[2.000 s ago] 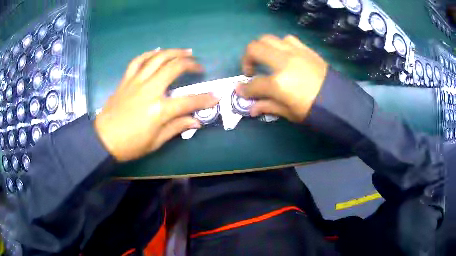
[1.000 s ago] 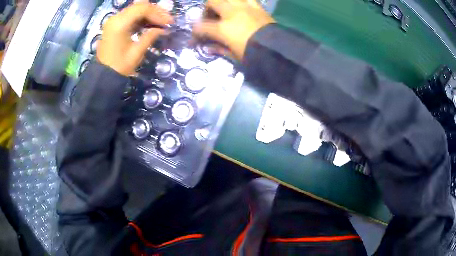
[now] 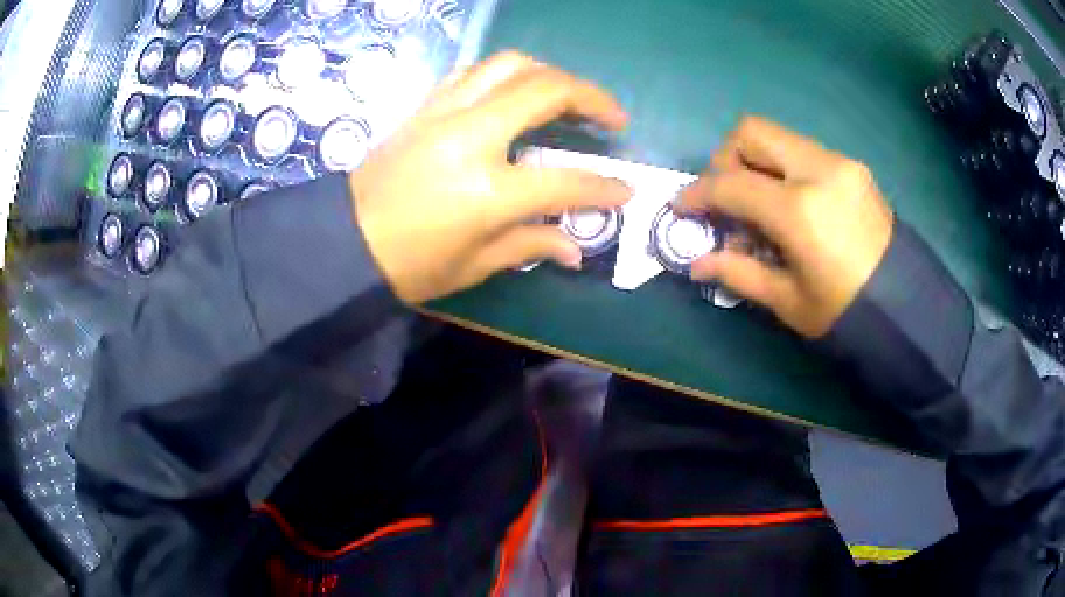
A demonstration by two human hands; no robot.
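Note:
The silver-white mounting plate (image 3: 637, 247) lies on the green bench surface in front of me, its toothed edge towards me. Two round inserts show at its middle. My left hand (image 3: 467, 181) has its thumb and fingers around the left round insert (image 3: 590, 224). My right hand (image 3: 806, 222) has its fingers on the right round insert (image 3: 683, 236). Both inserts sit at the plate's openings; whether they are fully seated cannot be told. My hands cover both ends of the plate.
A clear blister tray (image 3: 251, 152) with rows of round inserts lies at the upper left, with glare. A stack of plates (image 3: 1010, 175) with dark jagged layers stands at the far right. Empty blister trays (image 3: 53, 397) are at the lower left. The bench edge (image 3: 654, 391) curves in front of me.
Both hands have come from the blister tray to the plate, each now with a round insert at it. The view has turned, so the tray appears farther up and left.

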